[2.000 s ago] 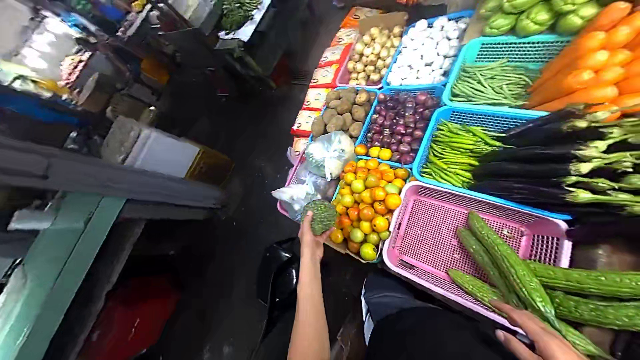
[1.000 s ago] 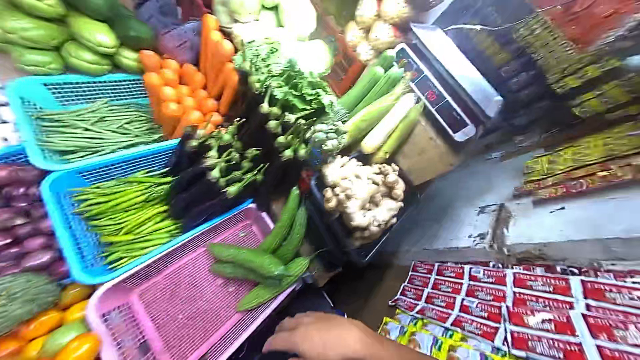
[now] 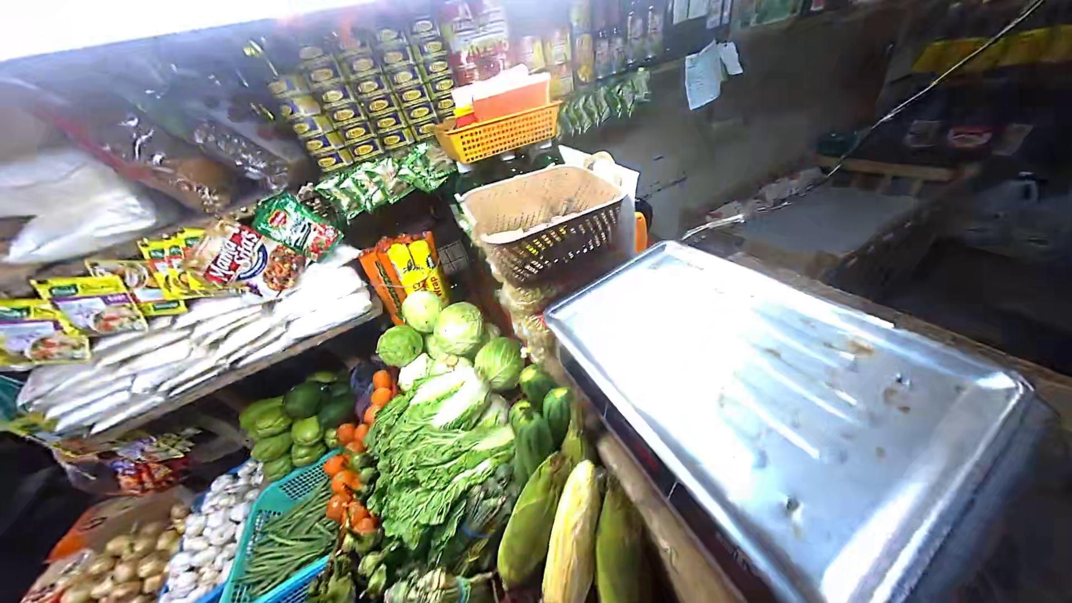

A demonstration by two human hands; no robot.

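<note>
Neither my left hand nor my right hand shows in the head view now. Large on the right is the steel pan of a weighing scale (image 3: 787, 419), with nothing lying on it. Beside its left edge lie ears of corn in their husks (image 3: 572, 528), one paler than the others. Leafy greens (image 3: 444, 452) are heaped left of the corn, with round cabbages (image 3: 459, 329) behind them. Carrots (image 3: 345, 481) stick up at the left of the greens. A teal basket (image 3: 266, 511) holds green beans (image 3: 291, 540).
A brown plastic basket (image 3: 544, 209) stands behind the scale, below a yellow basket (image 3: 500, 134). Seasoning packets (image 3: 92, 306) and white packs (image 3: 201, 343) cover a shelf at left. Garlic (image 3: 219, 519), potatoes or onions (image 3: 126, 565) and chayotes (image 3: 280, 427) lie lower left. A cord (image 3: 904, 105) runs across upper right.
The view has swung up to the scale and the shelves behind. The hand seen at the bottom a second ago is out of view. The left hand held a green bitter melon two seconds ago.
</note>
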